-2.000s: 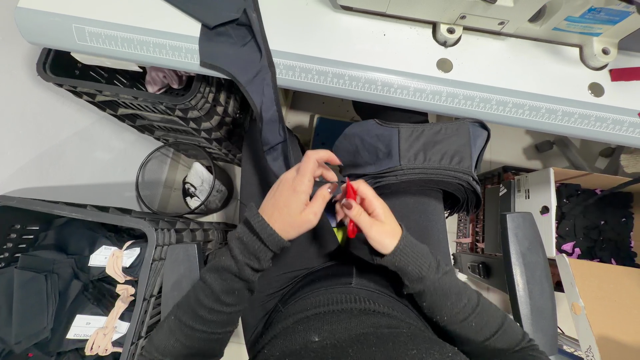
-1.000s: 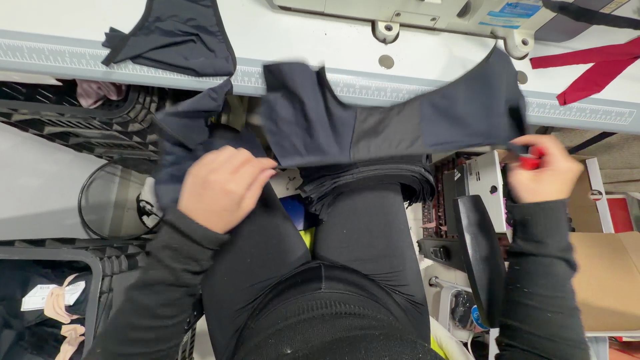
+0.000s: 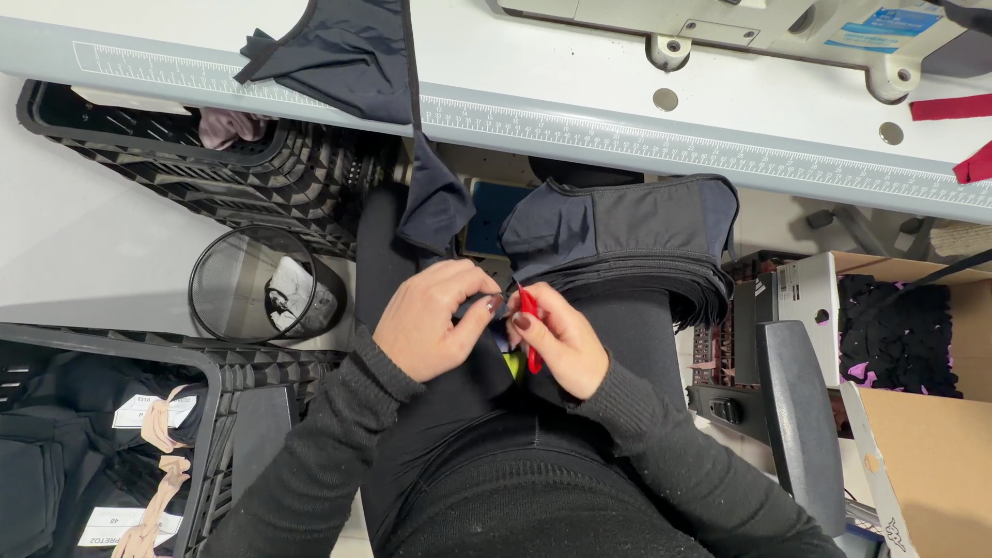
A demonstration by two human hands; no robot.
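Observation:
My left hand (image 3: 438,318) pinches the edge of a dark navy fabric piece (image 3: 435,198), which runs from the table down over my thigh. Close beside it, my right hand (image 3: 562,337) holds a small red-handled tool (image 3: 529,329), perhaps thread snips; its tip points at the pinched edge and the fingers cover part of it. On my thigh at the right lies a stack of dark fabric pieces (image 3: 647,221), navy and black, with layered edges. The upper part of the held fabric (image 3: 353,58) rests across the table edge.
A ruler-marked table edge (image 3: 542,143) crosses ahead, below a sewing machine base (image 3: 721,31). At left are black crates (image 3: 213,387) with garments and a mesh bin (image 3: 252,287). Cardboard boxes (image 3: 930,457) and a dark armrest (image 3: 798,418) stand at right. Red strips (image 3: 953,107) lie on the table.
One second ago my hands were far apart, with a dark piece stretched between them. Now they are together over my lap, and a flat piece lies on top of the stack.

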